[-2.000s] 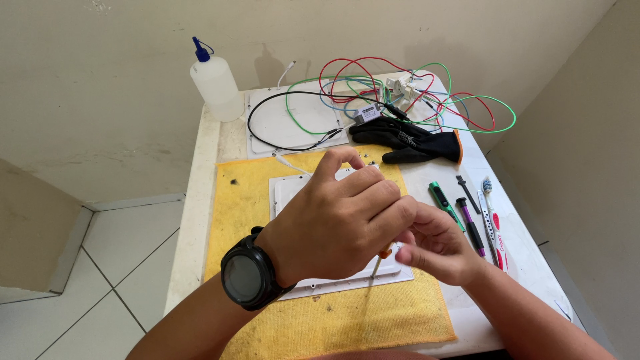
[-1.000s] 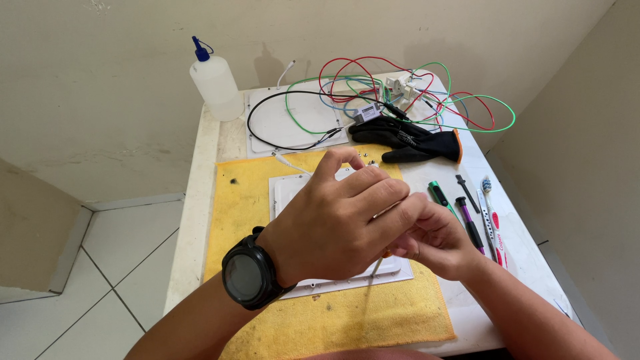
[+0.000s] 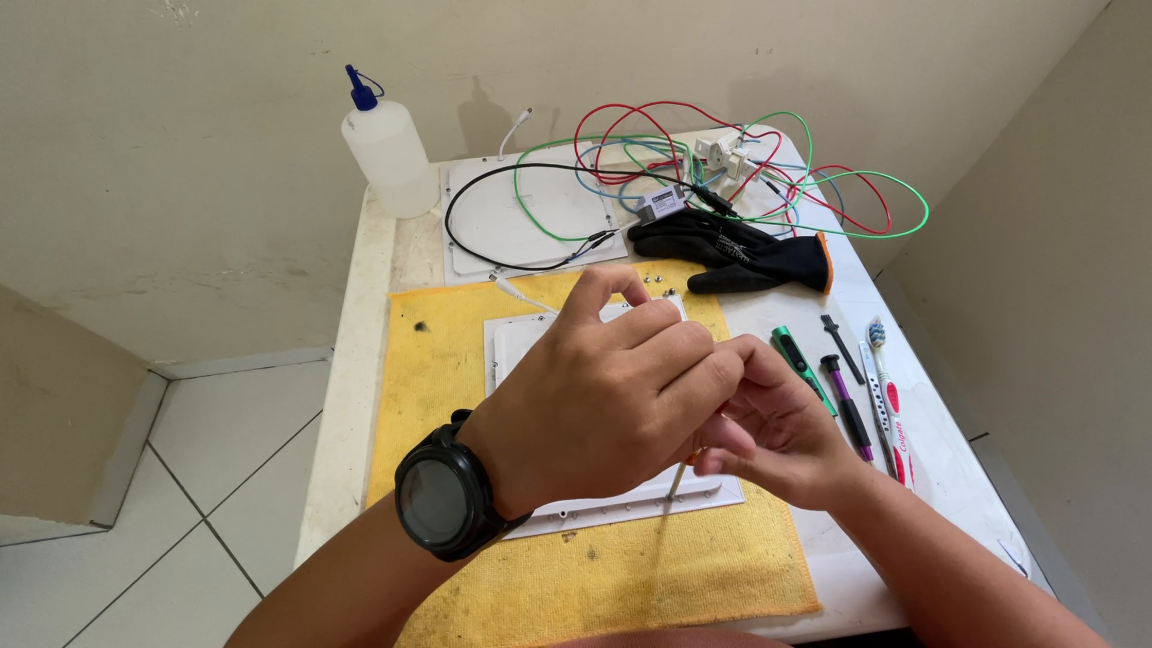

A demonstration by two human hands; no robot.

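Note:
My left hand, with a black watch on its wrist, is curled palm down over the handle of a screwdriver. Beside it, the thumb and fingers of my right hand pinch the same handle, of which only a bit of orange shows. The metal shaft slants down to the near edge of a white square panel, probably an LED light panel, and its tip meets the rim there. That panel lies on a yellow cloth. Most of the handle and the middle of the panel are hidden by my hands.
Small screws lie near the cloth's far edge. Behind are a second white panel, a plastic bottle, tangled wires, a driver box and a black glove. At right lie a green tool, a purple-black screwdriver, tweezers and a toothbrush.
The fingers and thumb of my right hand have shifted around the screwdriver handle, with its orange part coming in and out of sight. My left hand has stayed in place.

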